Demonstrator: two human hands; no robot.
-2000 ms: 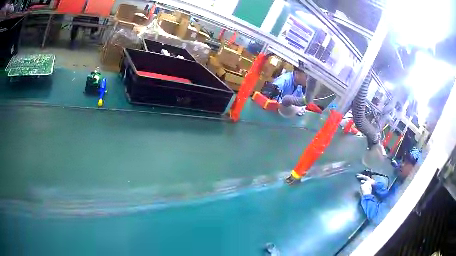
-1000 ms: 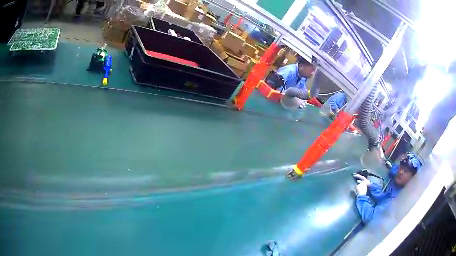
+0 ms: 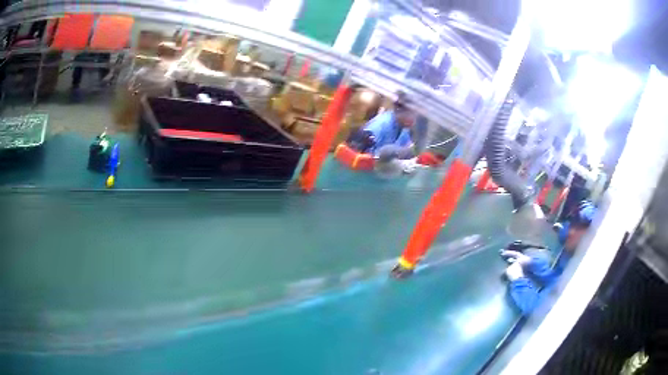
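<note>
Neither of my hands is in view. A wide teal bench or conveyor surface (image 3: 220, 249) lies nearest in front of me. A black tote (image 3: 227, 158) with red inside stands at its far side. A blue tool or bottle with a yellow tip (image 3: 113, 165) lies left of the tote, beside a dark-green item (image 3: 99, 152). A green circuit board (image 3: 23, 132) is cut off by the left edge. The view is partly blurred.
Orange-red wrapped posts (image 3: 438, 212) slant down to the surface. A grey ribbed hose (image 3: 501, 154) hangs at right. A person in blue with white gloves (image 3: 529, 278) works at the right; another (image 3: 388, 132) is behind. A white edge (image 3: 600, 220) and dark foam (image 3: 622, 322) border the right.
The view has tilted and turned: the tote, posts and tool stand lower and further left in the picture. The small item at the bottom edge has nearly left the picture.
</note>
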